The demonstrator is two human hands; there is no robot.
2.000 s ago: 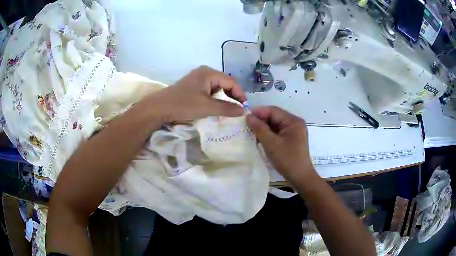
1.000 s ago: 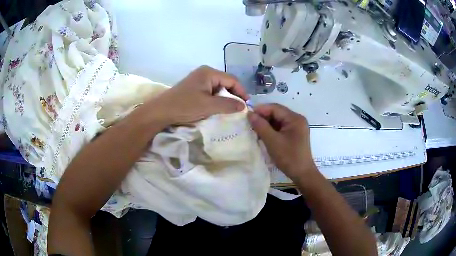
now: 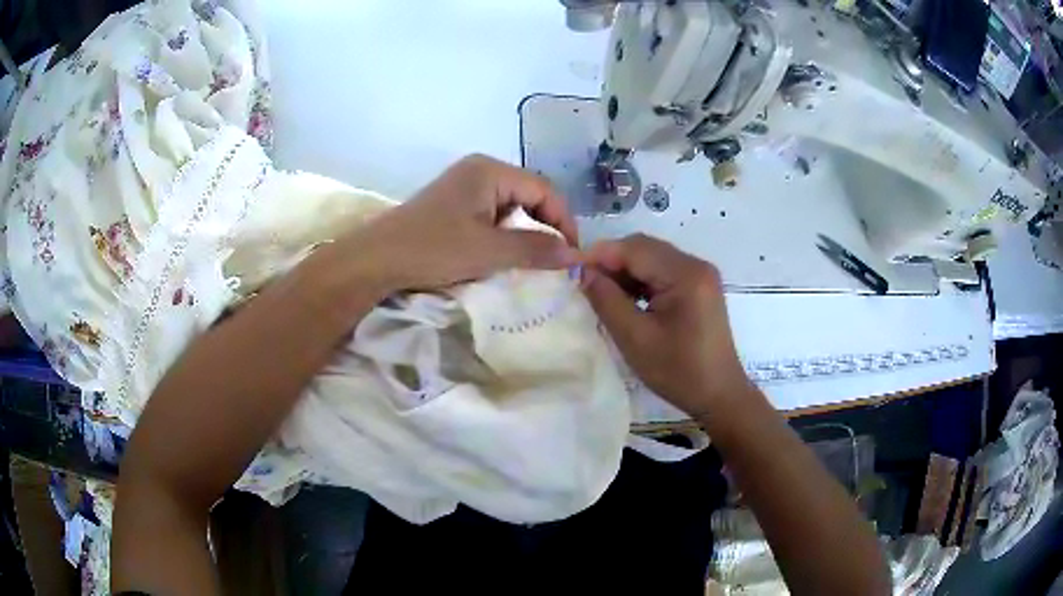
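A cream garment with small flowers [image 3: 513, 408] spreads from the heap at the far left across the table and over its front edge. Ladder-lace trim [image 3: 175, 256] runs along its seams. My left hand [image 3: 478, 227] pinches the garment's upper edge in front of the machine. My right hand [image 3: 664, 309] pinches the same edge, its fingertips touching my left fingertips. A tiny bluish bit shows between the fingertips, too small to name. Black thread snips [image 3: 853, 265] lie on the machine bed at the right. The presser foot [image 3: 609, 175] stands behind my hands, away from the cloth.
The white lockstitch machine [image 3: 816, 128] stands at the back right. A printed ruler [image 3: 863, 364] runs along the table's front edge. A thin cream strip [image 3: 667, 447] hangs at the edge. A cardboard box [image 3: 35, 524] is at the lower left, and cloth pieces [image 3: 1016, 477] are at the lower right.
My right fingers have shifted slightly against the left fingertips and bent more over the garment's edge. The garment and snips lie nearly as before.
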